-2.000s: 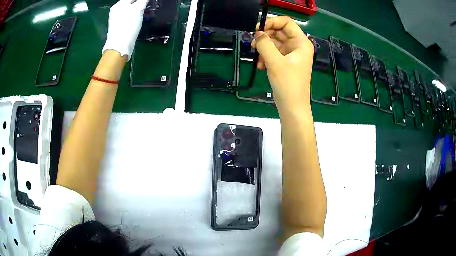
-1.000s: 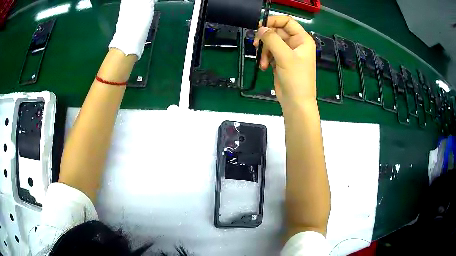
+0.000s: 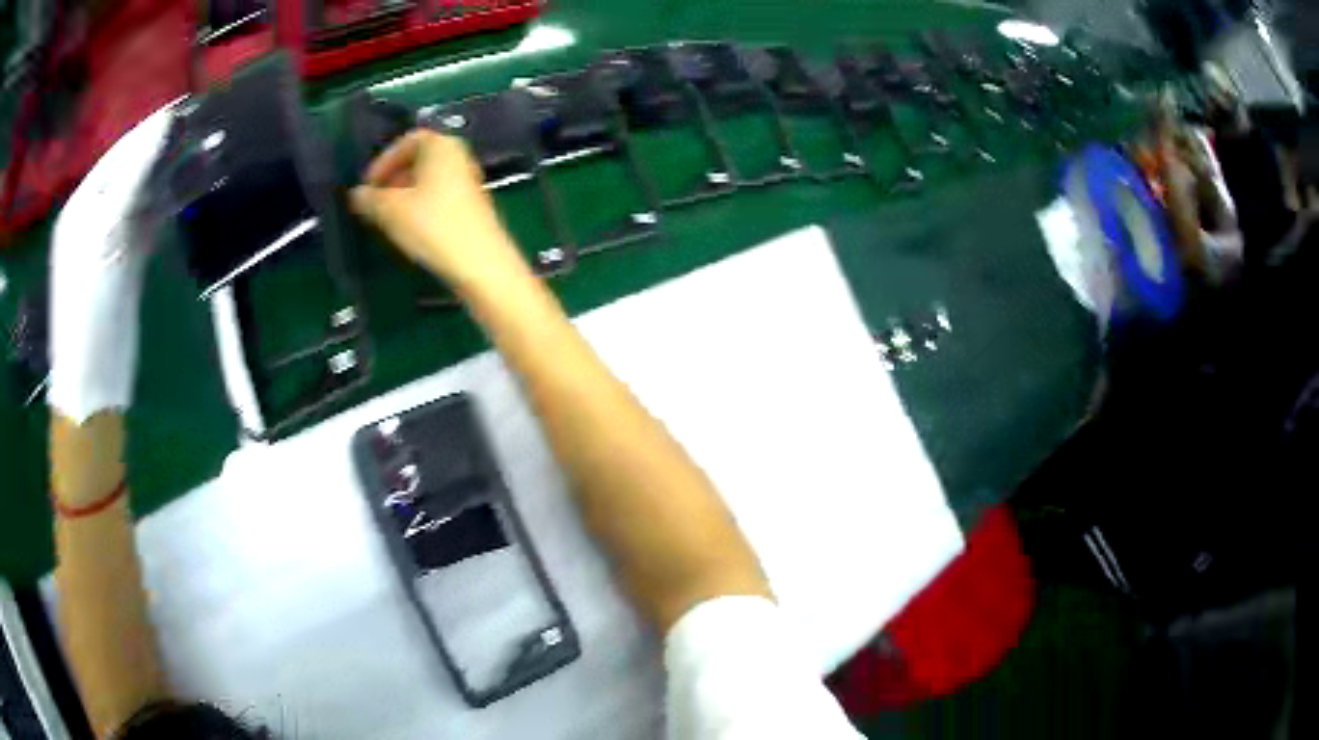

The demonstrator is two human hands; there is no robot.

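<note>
A phone middle frame point(image 3: 258, 217) with a dark upper section is raised at the upper left, overlapping frames on the green surface. My left hand point(image 3: 109, 275), in a white glove, is at its upper left edge, with the fingers closed on it; they are blurred. My bare right hand point(image 3: 434, 203) is just right of the raised frame, thumb and fingertips pinched together. Blur hides whether they hold anything. Another phone housing point(image 3: 460, 557), with shiny film near its camera end and a small white label at its lower corner, lies on the white sheet point(image 3: 767, 376).
More frames point(image 3: 694, 123) lie in a row on the green surface, running right. Red trays point(image 3: 412, 32) are at the far side. Small label pieces point(image 3: 914, 336) lie right of the sheet. A blue roll point(image 3: 1121, 231) and another person's hand point(image 3: 1193, 188) are at the right.
The view has turned right and tilted, so the sheet and housing appear further left. The blue roll and red trays show more. My right fingertips appear slightly off the raised frame's right edge.
</note>
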